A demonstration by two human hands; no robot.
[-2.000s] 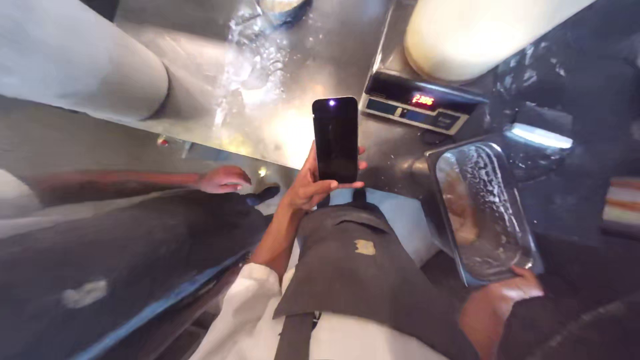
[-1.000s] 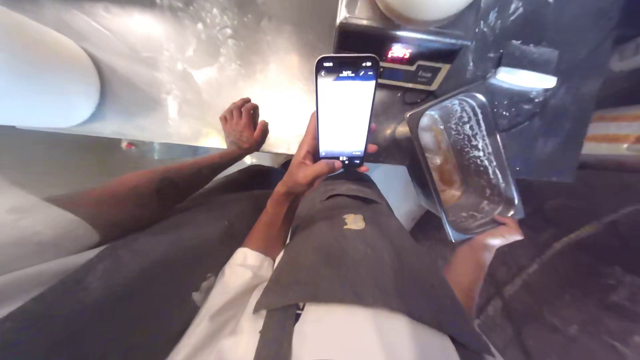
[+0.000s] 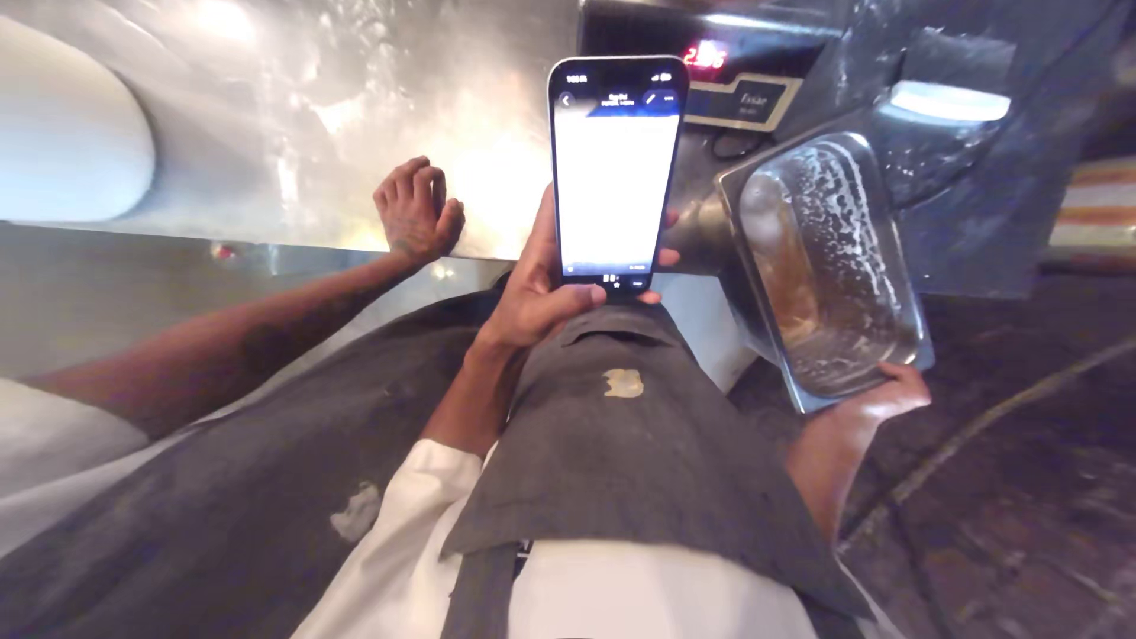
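My left hand (image 3: 541, 288) holds a smartphone (image 3: 614, 191) upright above the front edge of the steel table, its thumb on the lower part of the lit screen. At the right, my right hand (image 3: 879, 399) grips the near rim of a deep rectangular steel pan (image 3: 852, 257). The pan is tilted, with whitish foam or residue along its inner wall and a brownish area inside. Behind the phone stands a digital scale (image 3: 745, 98) with a red lit display; the phone covers part of it.
A co-worker's hand (image 3: 417, 209) rests at the front edge of the steel table (image 3: 293, 115), left of the phone. A large white rounded container (image 3: 71, 124) stands at the far left. A dark surface with a bright white object (image 3: 950, 101) lies behind the pan.
The phone's screen has gone from dark to lit. The co-worker's hand has moved from below the table edge up to it. My right hand still grips the pan.
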